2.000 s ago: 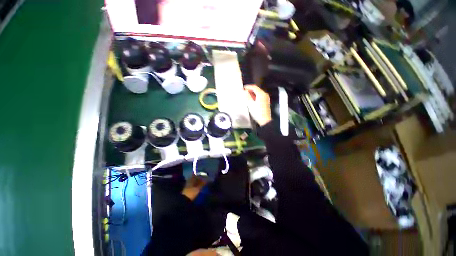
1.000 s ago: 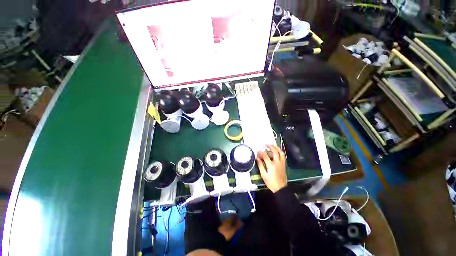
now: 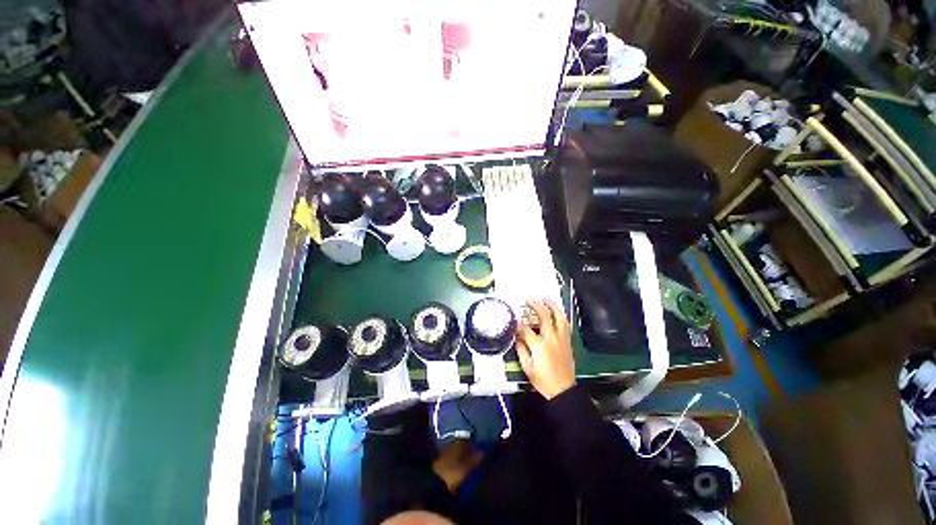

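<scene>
My right hand (image 3: 546,351) rests with spread fingers on the near end of a long white keyboard (image 3: 518,231), beside the rightmost front camera. My left hand (image 3: 457,463) is low in front of my body, below the bench edge, small and dark; what it holds is unclear. Several black-and-white security cameras stand along the bench front, lenses up; the leftmost (image 3: 316,351) and rightmost (image 3: 491,326) end the row. The rightmost lens looks brighter. White pigtail cables (image 3: 505,415) hang from the right ones. The monitor (image 3: 411,82) shows a pinkish-white picture.
Three cameras (image 3: 385,205) stand behind, near a yellow tape roll (image 3: 474,267). A black label printer (image 3: 641,190) with a curling white strip (image 3: 652,308) is right of the keyboard. A carton of cameras (image 3: 759,482) is at lower right. A green conveyor (image 3: 154,256) runs at left.
The view has swung since the oldest frame. My right hand has moved from the keyboard's right edge onto its near end and stays there. My left hand remains low.
</scene>
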